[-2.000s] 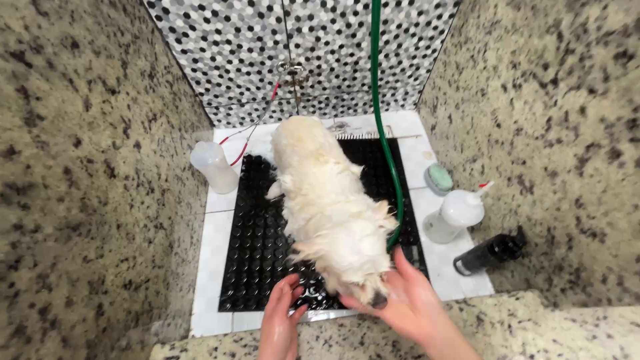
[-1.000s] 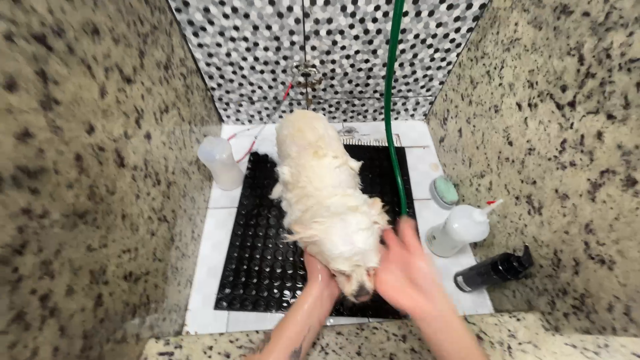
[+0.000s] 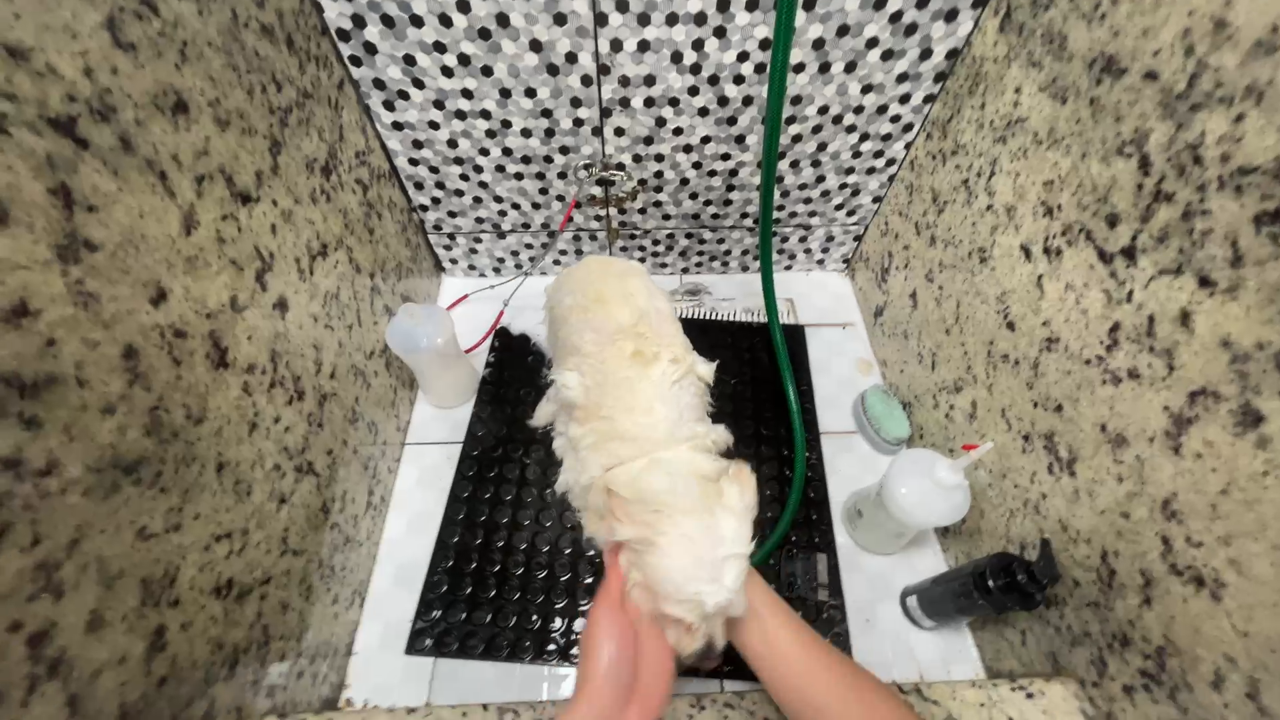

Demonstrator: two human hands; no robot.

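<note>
A wet, cream-white dog stands on a black studded rubber mat, its head toward me and low. My left hand lies against the left side of its head and neck, fingertips partly hidden by fur. From the right, my right forearm reaches under the dog's head; that hand is hidden beneath the head and neck. A green hose hangs down past the dog's right side and ends out of sight near its neck.
Left stands a translucent plastic bottle, near a red-and-grey tether fixed to the tiled wall. On the right ledge are a green-bristled brush, a white squeeze bottle and a black pump bottle. Speckled stone walls flank both sides.
My right hand, seen beside the dog's face before, is now out of sight under its head. My left hand has stayed at the head's left side since one second ago.
</note>
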